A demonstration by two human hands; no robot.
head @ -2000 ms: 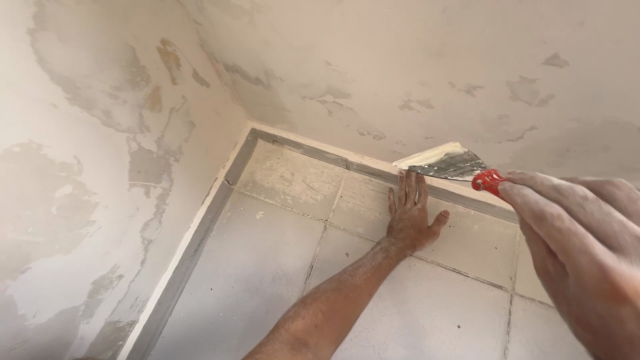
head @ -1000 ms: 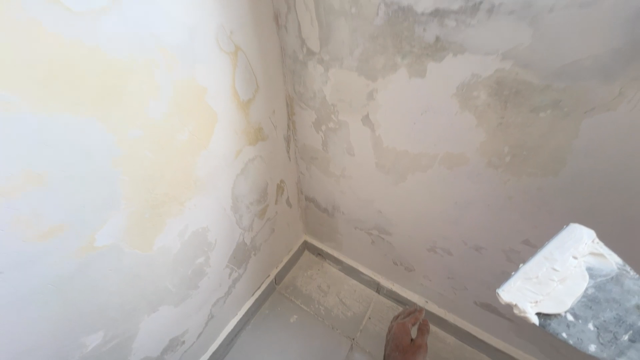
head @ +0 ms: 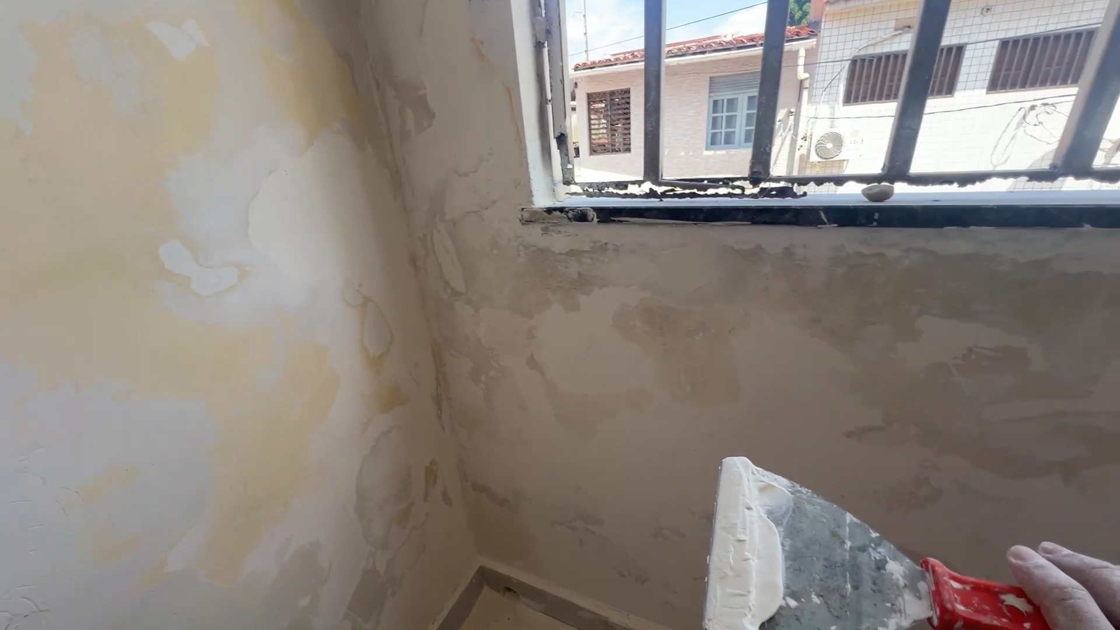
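My right hand (head: pixel 1072 582) shows only its fingers at the lower right edge, closed on the red handle of a putty knife (head: pixel 840 551). The wide metal blade points left and carries a thick band of white filler (head: pixel 744 547) along its edge. Behind the blade, the wall under the window (head: pixel 612 420) is patchy, with grey and beige areas. The left wall (head: pixel 219 394) has yellowish and white patches with peeling spots. My left hand is out of view.
A window with metal bars (head: pixel 766 96) takes up the upper right, buildings outside it. A small stone-like lump (head: pixel 878 192) lies on its sill. The walls meet in a rough corner (head: pixel 437 376), above a grey border (head: pixel 534 595) along the tiled floor.
The view has swung up from the floor to the window. My left hand, on the floor tiles before, has left the view. The putty knife in my right hand now shows its filler-covered face.
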